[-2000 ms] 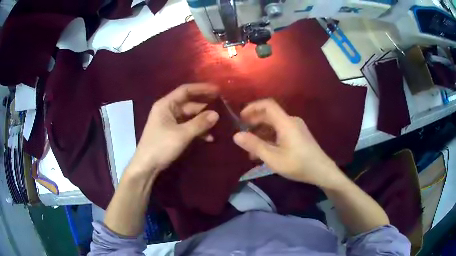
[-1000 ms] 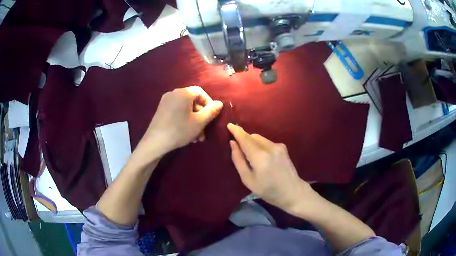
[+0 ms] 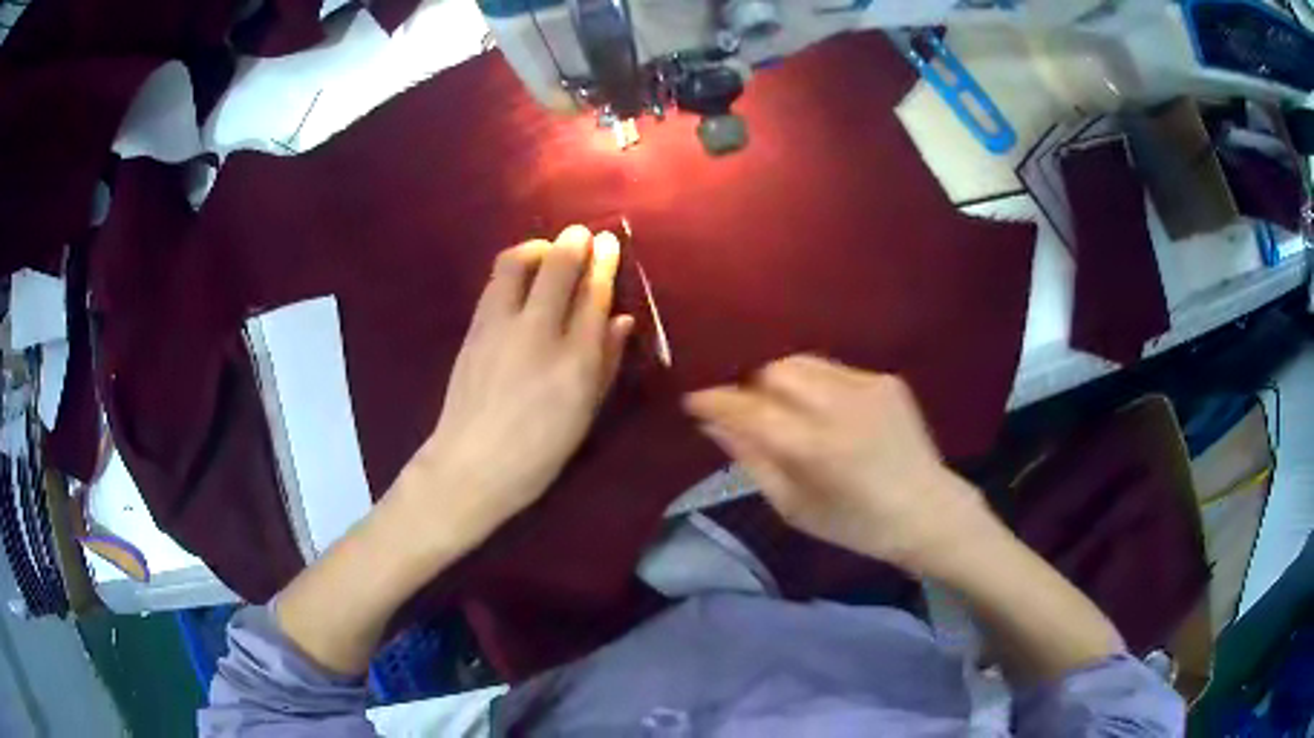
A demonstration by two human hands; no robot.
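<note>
The maroon panel (image 3: 807, 245) lies spread under the sewing machine head (image 3: 850, 18), lit red by the lamp at the presser foot (image 3: 626, 133). A narrow slit with a pale edge (image 3: 653, 310) shows in the cloth in front of the foot. My left hand (image 3: 541, 339) lies on the panel just left of the slit, its fingertips at the slit's upper left edge. My right hand (image 3: 821, 440) is slightly blurred, right of and below the slit's lower end. Its fingers are bent together; whether it holds anything is unclear.
A white strip (image 3: 314, 418) lies on the maroon cloth at left. Blue-handled snips (image 3: 963, 98) lie on a beige sheet (image 3: 944, 156) at upper right, beside small maroon pieces (image 3: 1113, 260). Maroon and white layers (image 3: 72, 130) are heaped at upper left. A box of maroon cloth (image 3: 1117, 526) stands low right.
The slit now shows open with a pale edge. My left hand has flattened beside it, and my right hand has moved away to the right. The camera view has shifted.
</note>
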